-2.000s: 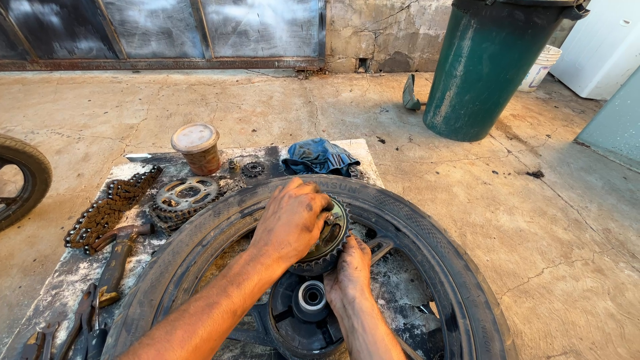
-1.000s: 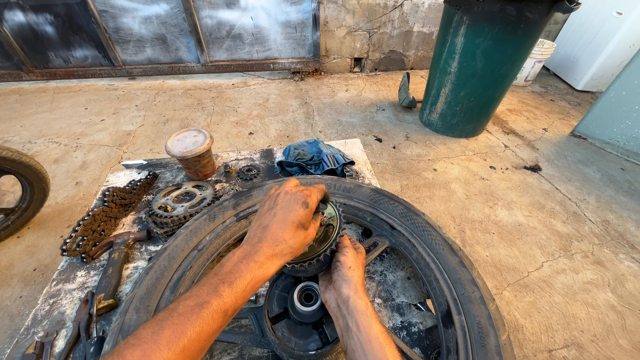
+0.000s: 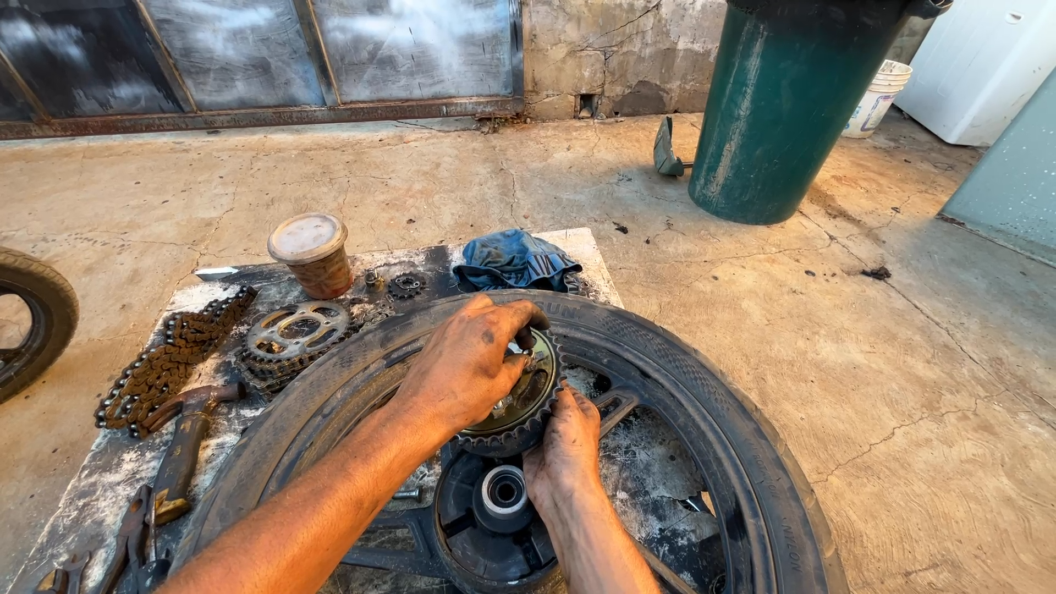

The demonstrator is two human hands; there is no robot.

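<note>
A motorcycle wheel with its tyre [image 3: 701,363] lies flat in front of me. Above the wheel, beyond its hub [image 3: 503,491], a toothed rear sprocket [image 3: 528,396] with a gold-coloured face is tilted up between my hands. My left hand [image 3: 474,359] reaches over the sprocket's face, fingers curled at its bolts; the fingertips are partly hidden. My right hand [image 3: 565,450] holds the sprocket's near right edge from below. The hub's round bearing opening faces up, just nearer to me than the sprocket.
On the board [image 3: 91,495] at left lie a drive chain [image 3: 169,359], another sprocket [image 3: 299,328], a hammer [image 3: 186,454] and pliers [image 3: 128,536]. A lidded tub [image 3: 312,256] and a blue cloth [image 3: 513,260] stand beyond the tyre. A green bin [image 3: 784,115] is farther back.
Both hands have stayed on the sprocket above the wheel. The fingers of my left hand have shifted slightly over its face.
</note>
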